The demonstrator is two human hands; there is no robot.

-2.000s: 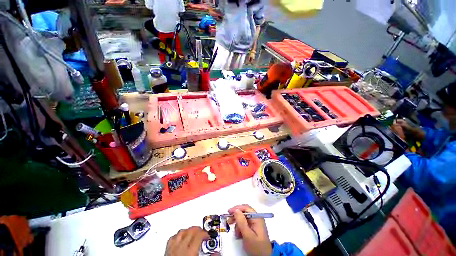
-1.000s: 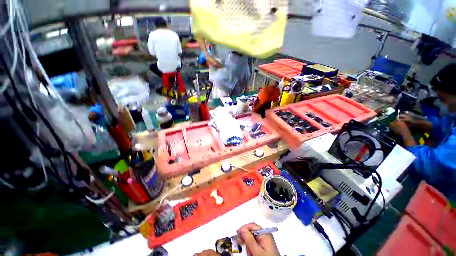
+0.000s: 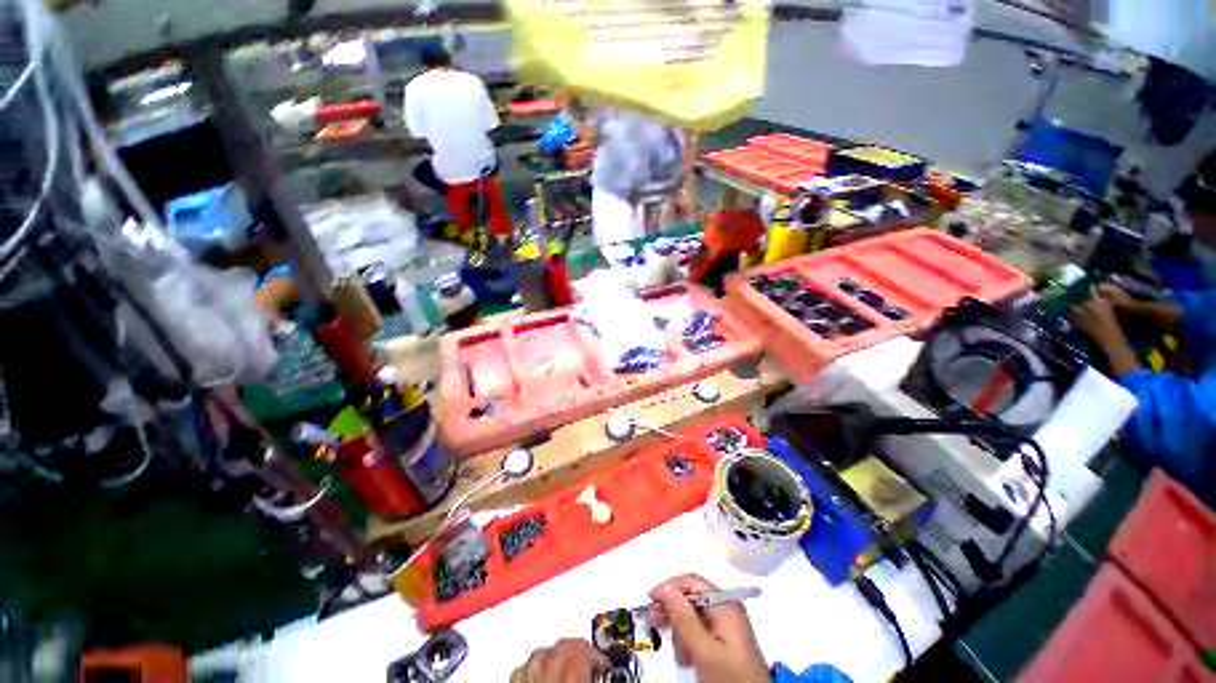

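The small dark and gold device body [image 3: 619,632] lies low in the view, on the white sheet, cut off near the bottom edge. My left hand [image 3: 560,662] holds it from the left side, partly cut off by the edge. My right hand [image 3: 710,635] grips thin silver-grey tweezers [image 3: 727,596], whose tip end reaches the device's upper right side. The exact contact is too small to tell. A silver and black housing [image 3: 430,658] lies alone left of my hands.
The long red-orange parts tray [image 3: 560,540] lies ahead, holding dark screws and a cream piece. A white stained pot [image 3: 758,534] stands beside a blue stand [image 3: 834,540]. A grey box with a black fan [image 3: 987,367] is right. People are beyond the bench and at right.
The view tilted up, then slightly down and left, so bench things sit shifted in the picture. Both hands stay at the device, and the tweezers remain in my right hand.
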